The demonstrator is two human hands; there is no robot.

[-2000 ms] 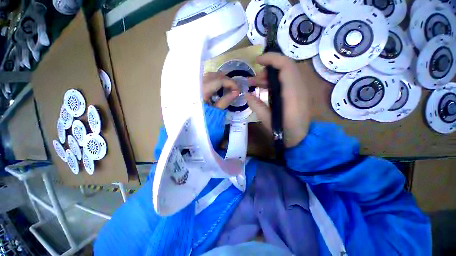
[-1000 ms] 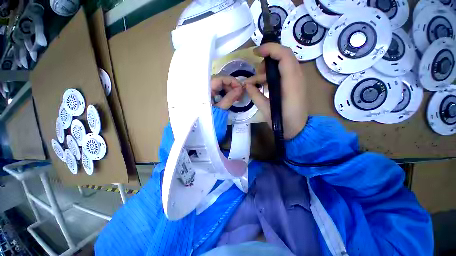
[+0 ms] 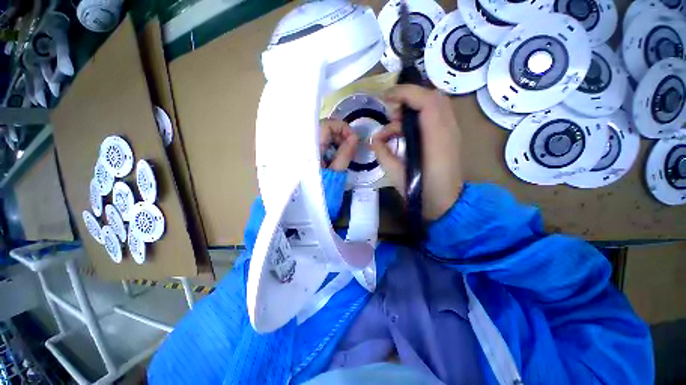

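The white headphone point(image 3: 289, 143) stands over the cream holding fixture point(image 3: 342, 95). A speaker plate with a dark ring point(image 3: 364, 174) lies in the fixture. My left hand point(image 3: 338, 141) is partly hidden behind the headphone band, its fingertips over the plate; any thin wire in them is too small to see. My right hand point(image 3: 430, 143) holds the black soldering iron point(image 3: 411, 154) upright against the palm, tip pointing away from me, while its thumb and fingertip are over the plate. The open ear cup point(image 3: 282, 289) hangs near my lap with a small circuit board point(image 3: 283, 259) inside.
Many speaker plates point(image 3: 538, 63) are heaped at the far right on the brown cardboard point(image 3: 218, 143). Several smaller perforated discs point(image 3: 147, 222) lie on the side cardboard at left. More headphones point(image 3: 51, 53) are at the upper left. A white tubular frame point(image 3: 90, 312) stands at lower left.
The headphone has shifted slightly right. My fingertips, close together over the plate a second ago, are now a little apart. The soldering iron stays in my right hand.
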